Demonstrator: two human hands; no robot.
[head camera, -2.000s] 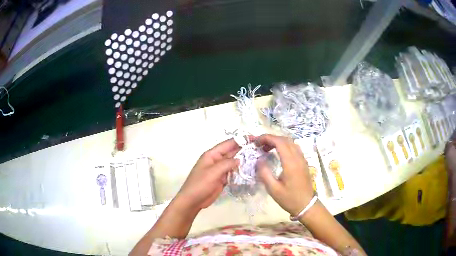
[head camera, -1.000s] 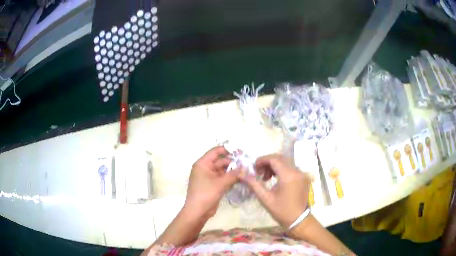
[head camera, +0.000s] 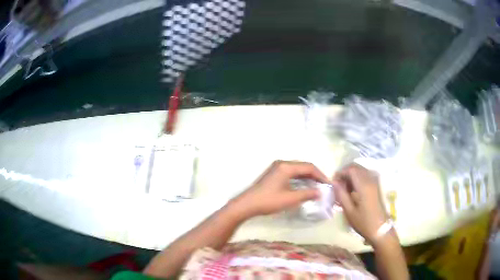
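My left hand (head camera: 282, 188) and my right hand (head camera: 353, 197) meet low in front of me around a small white bundle (head camera: 319, 206), which looks like white cords with clear plastic. The picture is blurred, so the bundle's details do not show. The fingers of my left hand curl over its left and top side. My right fingertips pinch at its right edge. The bundle is partly hidden by both hands. A printed box with a yellow item (head camera: 391, 205) lies just right of my right hand.
Left on the bench (head camera: 82, 164) stand narrow white cartons (head camera: 172, 172). A red-handled tool (head camera: 173, 109) lies at the far edge by a dotted black sheet (head camera: 197, 33). A cord tuft (head camera: 318, 109), plastic bags of cords (head camera: 373, 126) (head camera: 452, 131) and more printed boxes (head camera: 469, 191) are at right.
The view has shifted, so the bench things appear moved. My left hand now lies more sideways over the bundle, and both hands appear farther right in the picture, still at the bundle.
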